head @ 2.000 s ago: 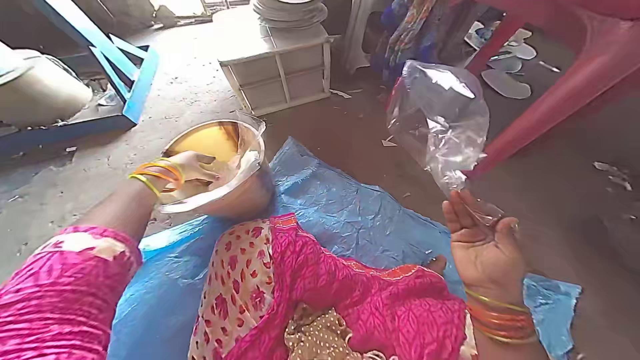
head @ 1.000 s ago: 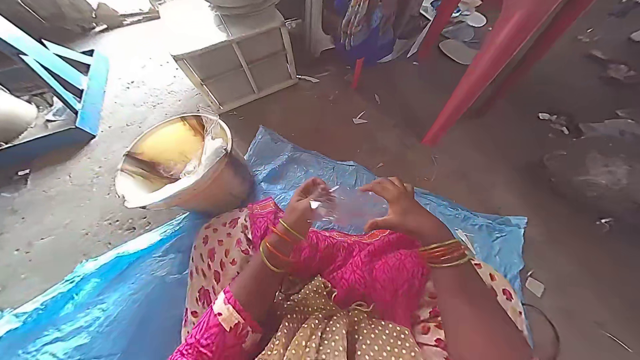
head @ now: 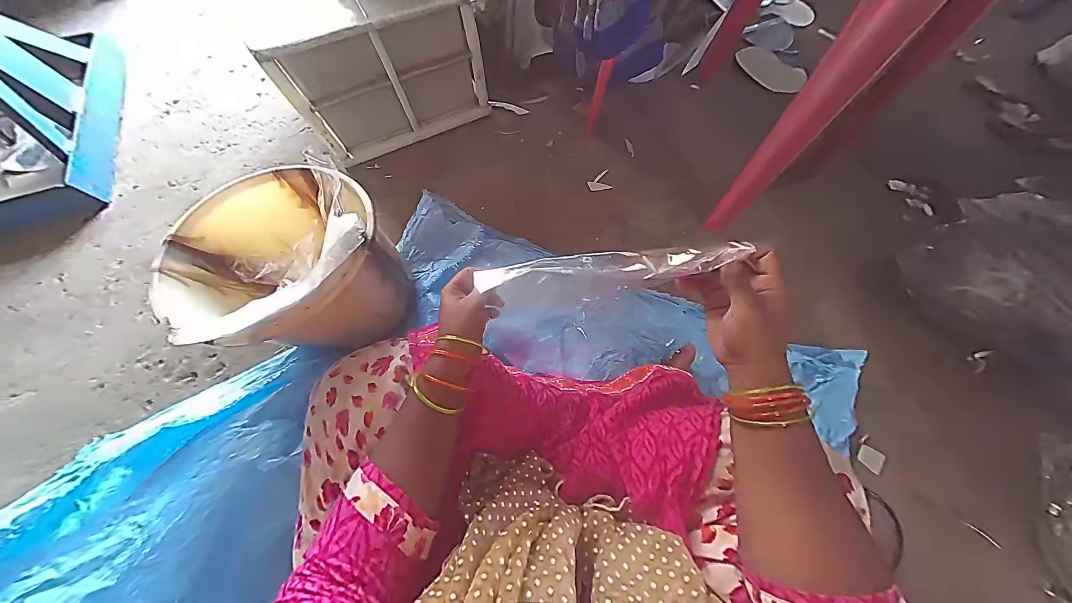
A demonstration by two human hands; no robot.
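Observation:
A clear plastic bag [head: 578, 293] is stretched between my two hands, above my lap and the blue plastic sheet [head: 209, 461]. My left hand [head: 469, 308] pinches its left end between thumb and fingers. At the other end, my right hand [head: 745, 306] grips the upper right corner, with the bag's edge running nearly level across. Left of my left hand stands a tilted bucket [head: 368, 293] with clear plastic and something white over its rim; its inside looks yellowish.
Behind the bucket stands a pale framed box [head: 402, 79]. A blue metal frame [head: 96, 126] is at the far left. Red plastic chair legs [head: 804, 126] reach the floor ahead on the right. Flat pale soles [head: 770, 69] and scraps lie on the floor.
Two seconds ago my left hand was in the bucket and my right held up the bag alone. Both hands then came together at the bag, and now they are farther apart with it spread between them.

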